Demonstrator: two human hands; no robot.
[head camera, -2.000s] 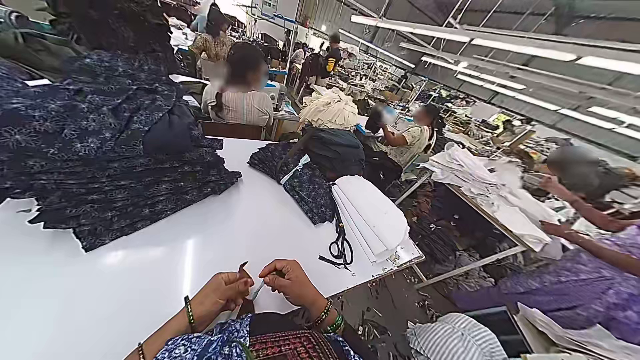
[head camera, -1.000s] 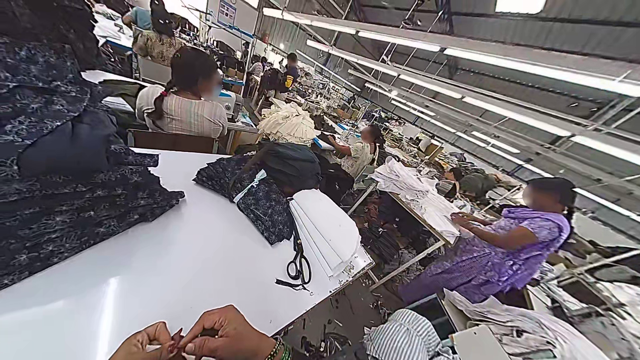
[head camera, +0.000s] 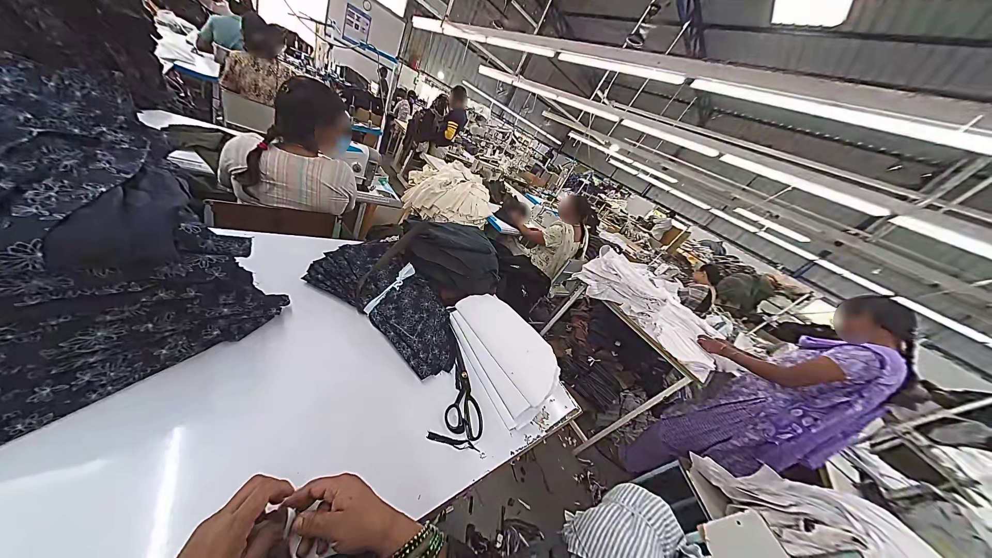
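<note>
My left hand (head camera: 244, 515) and my right hand (head camera: 349, 511) meet at the bottom of the view, over the near edge of a white table (head camera: 310, 411). Their fingers pinch a small piece of pale fabric (head camera: 292, 527), mostly hidden by them. Green bangles circle my right wrist. Scissors with black handles (head camera: 463, 415) lie beyond my right hand, beside white sheets (head camera: 508, 356) fanned at the table's corner. Next to these is a tied bundle of dark patterned fabric (head camera: 411, 318). A large pile of dark floral fabric (head camera: 116, 310) covers the table's left side.
A person in purple (head camera: 806, 387) stands at a table with white cloth (head camera: 651, 302) on the right. Another person (head camera: 291, 170) sits beyond my table, near a sewing machine (head camera: 356, 159). Striped fabric (head camera: 624, 523) lies at lower right. Fabric scraps litter the floor (head camera: 527, 496).
The view has swung to the right, bringing the person in purple fully in. My hands stay close together and sit lower in the view than two seconds ago.
</note>
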